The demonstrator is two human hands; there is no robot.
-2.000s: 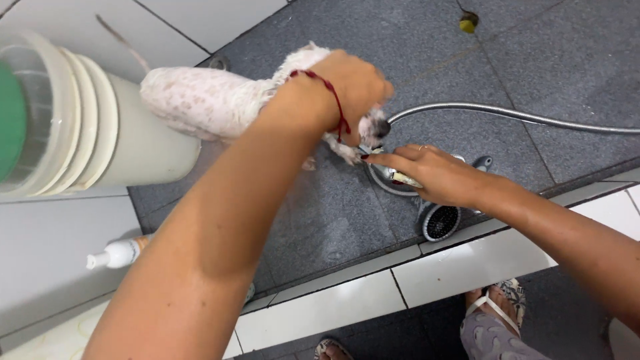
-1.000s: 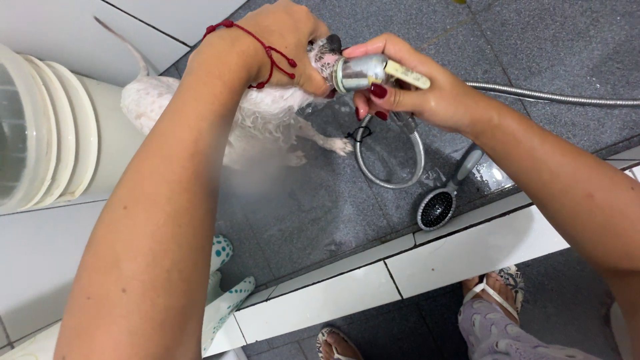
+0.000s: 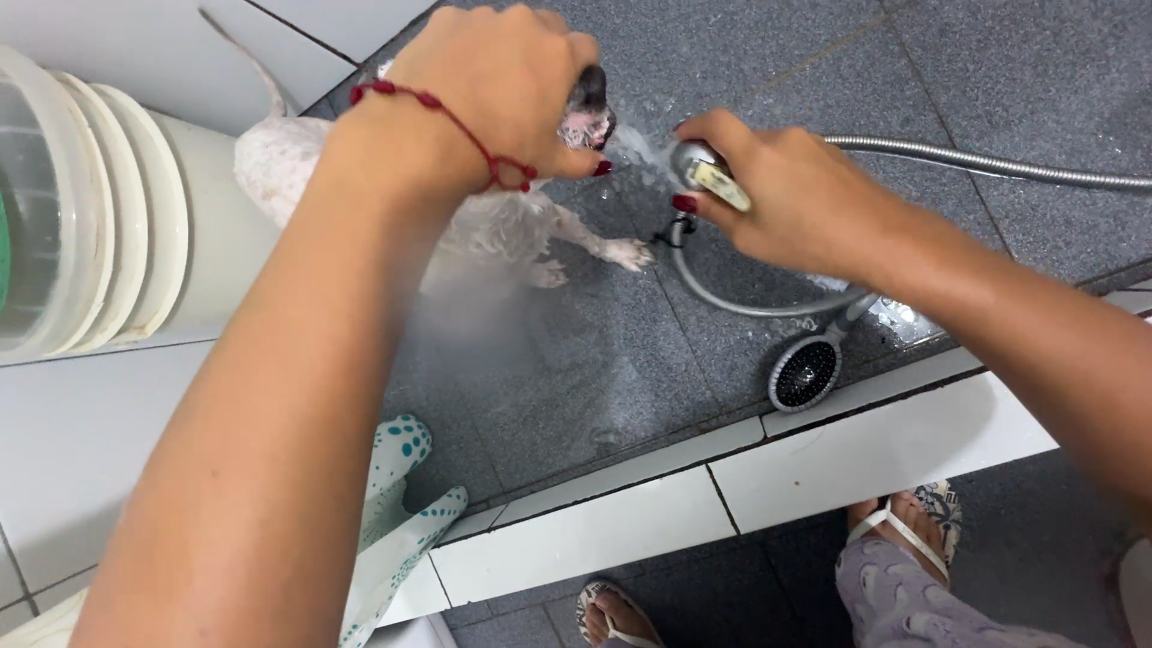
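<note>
A wet white dog (image 3: 504,225) with a dark nose stands on grey floor tiles, its tail raised at the back left. My left hand (image 3: 495,90), with a red cord bracelet at the wrist, grips its head and covers most of it; the muzzle pokes out beside my thumb. My right hand (image 3: 765,180) holds a metal spray nozzle (image 3: 697,166) with a pale lever, a short gap from the muzzle. Water sprays between nozzle and muzzle. A grey hose loop (image 3: 765,310) lies below this hand. Near the ledge rests a shower head (image 3: 805,373) with a black face.
Stacked white plastic buckets (image 3: 135,216) lie at the left by the tiled wall. A white-tiled ledge (image 3: 585,531) crosses below the wet floor. A white item with teal dots (image 3: 405,522) leans near it. A metal hose (image 3: 990,162) runs right. Two sandalled feet (image 3: 909,531) stand below the ledge.
The nozzle was against the dog's muzzle one second ago; my right hand has drawn it back to the right, and spray shows in the gap. My left hand stays on the dog's head.
</note>
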